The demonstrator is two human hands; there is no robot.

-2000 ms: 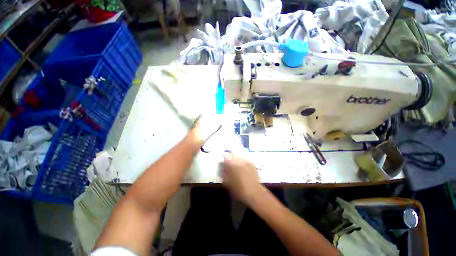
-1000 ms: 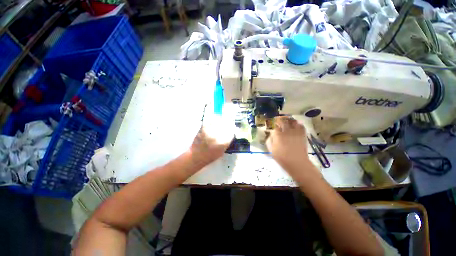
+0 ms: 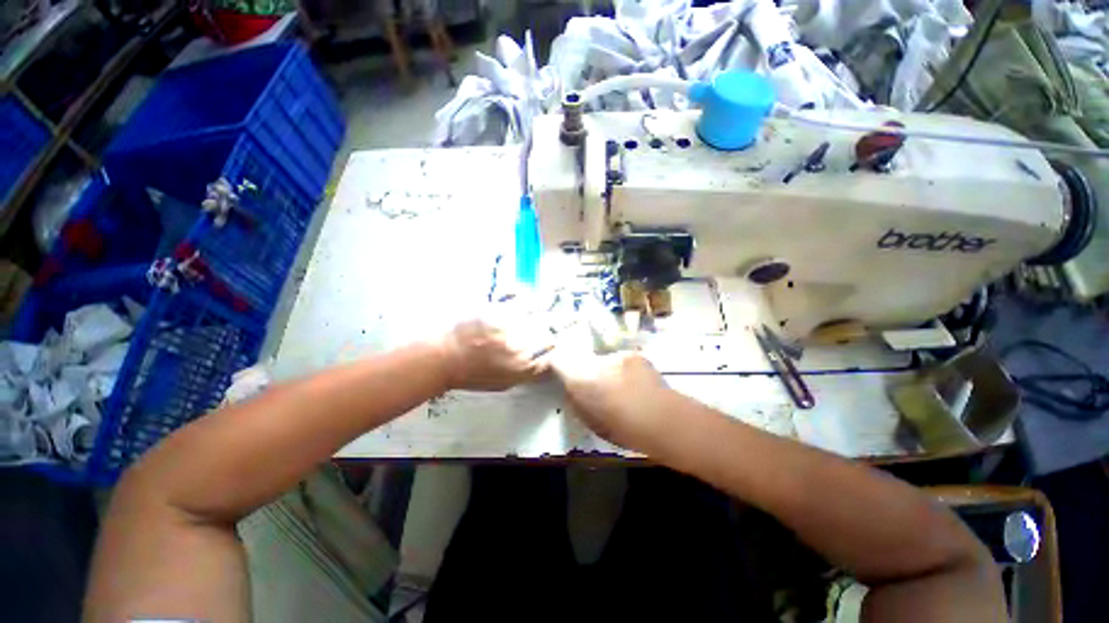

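Note:
The off-white sewing machine point(image 3: 815, 231) marked "brother" stands on the white table. My left hand point(image 3: 487, 354) and my right hand point(image 3: 608, 380) meet in front of the needle area, fingertips close together. A small pale fabric piece point(image 3: 592, 331) shows at the fingertips, washed out by the lamp glare; both hands appear to pinch it, though its edges are unclear. The brass-coloured block point(image 3: 646, 299) is just beyond my right hand. Dark red thread snips point(image 3: 787, 369) lie to the right.
A slim blue nozzle point(image 3: 527, 243) hangs left of the needle. A blue cup-like fitting point(image 3: 733, 110) sits on the machine. An open tin point(image 3: 955, 402) is at the right table edge. Blue crates point(image 3: 231, 134) stand left. White-grey fabric point(image 3: 778, 55) is heaped behind. Khaki panels point(image 3: 319, 548) hang below the table.
My right hand has moved left and down from the brass-coloured block to meet my left hand. My left hand has moved slightly left. Earlier, khaki cloth lay across the left tabletop; it no longer shows there.

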